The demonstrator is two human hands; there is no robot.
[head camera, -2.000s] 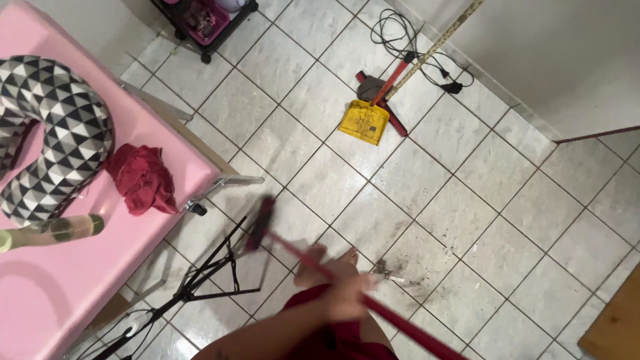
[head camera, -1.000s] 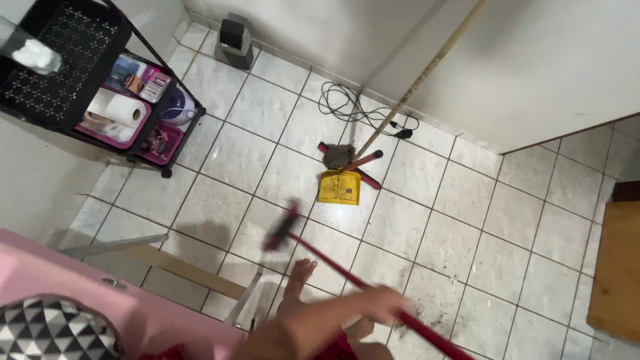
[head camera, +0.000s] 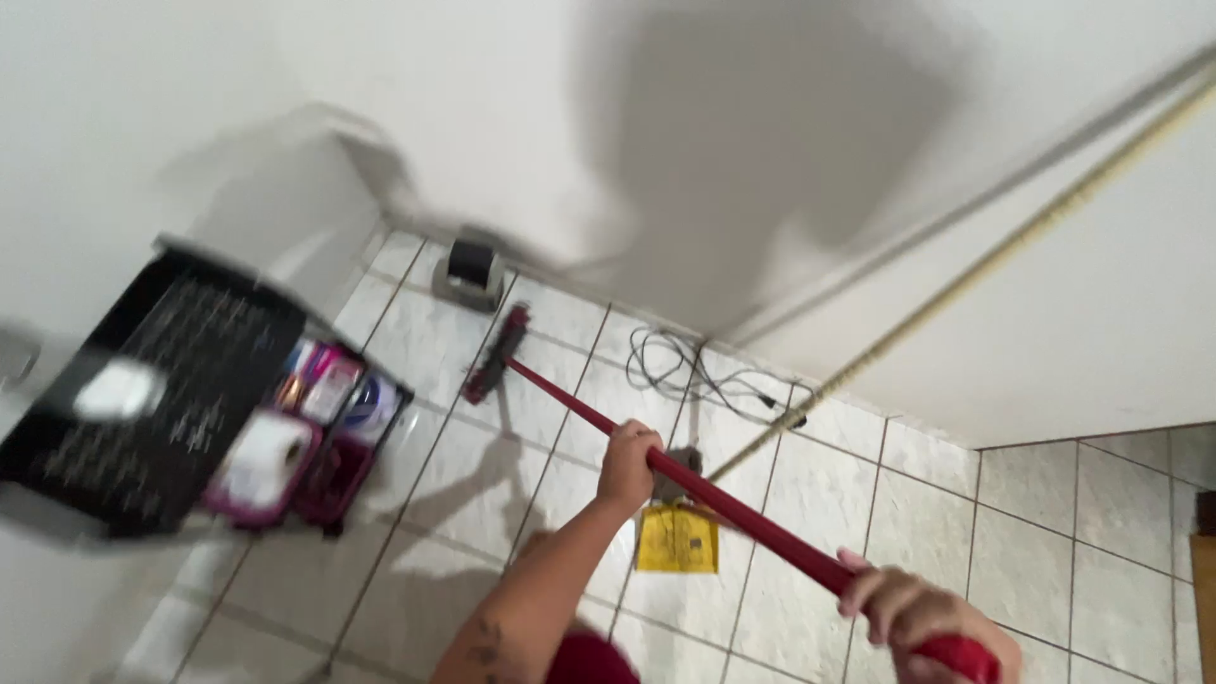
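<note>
A red broom (head camera: 499,354) with dark bristles has its head on the tiled floor near the wall. My left hand (head camera: 629,463) grips the middle of its red handle. Near the upper end of the handle, my right hand (head camera: 898,603) is wrapped around it, slightly blurred. Beneath the handle lies a yellow dustpan (head camera: 677,540) on the tiles, with a grey cloth-like thing (head camera: 682,467) just above it. A long pale pole (head camera: 959,285) slants from there up to the right, in front of the wall.
At the left stands a black cart (head camera: 190,399) with pink trays and a paper roll (head camera: 266,458). A grey and black device (head camera: 471,271) sits by the wall corner. Coiled black cable (head camera: 693,366) lies along the wall base. A wooden edge (head camera: 1204,579) shows at the far right.
The broom head has moved from the floor near my feet to near the wall corner, beside the device. Both hands now show on the handle. The view has shifted toward the wall and cart.
</note>
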